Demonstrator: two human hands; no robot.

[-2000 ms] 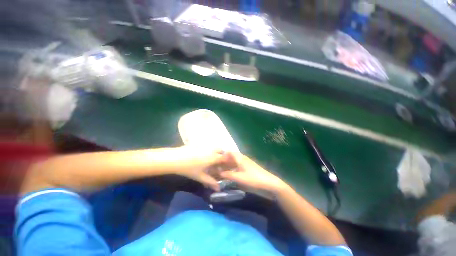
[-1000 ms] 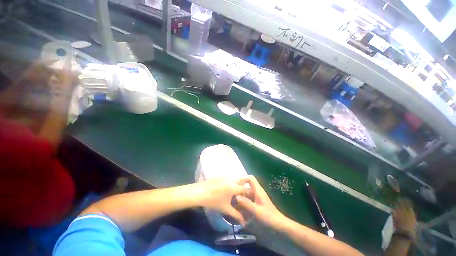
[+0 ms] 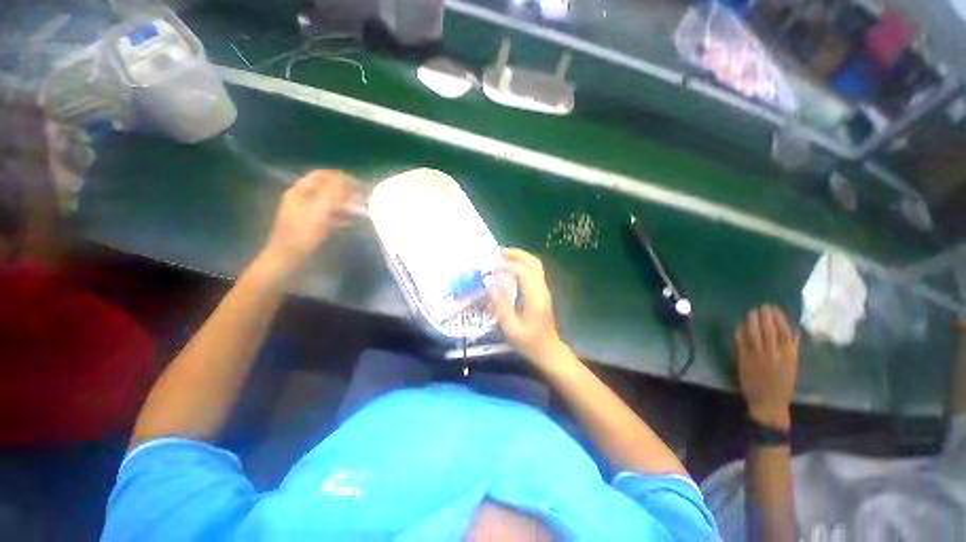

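A white appliance housing [image 3: 434, 228] lies on the green bench in front of me, open side up, with a bright blue component [image 3: 466, 283] inside its near end. My right hand [image 3: 524, 309] grips the housing's right side near that end. My left hand [image 3: 316, 212] is blurred, beside the housing's far left edge. A pale blur shows at its fingertips; I cannot tell whether it holds anything. A pale end cover [image 3: 479, 349] shows partly at the near end, with a short dark lead [image 3: 464, 358] beside it.
Right of the housing are scattered screws [image 3: 574, 231], a black electric screwdriver [image 3: 659, 271] and crumpled white cloth [image 3: 834, 299]. Another person's hand [image 3: 767, 355] rests on the bench edge. White cover plates [image 3: 530, 90] lie beyond the pale strip. Another housing [image 3: 175, 90] is far left.
My left hand has moved away from my right hand to the housing's far left edge. My right hand is now on the housing's right side. The neighbour's hand at the right has moved to the bench edge.
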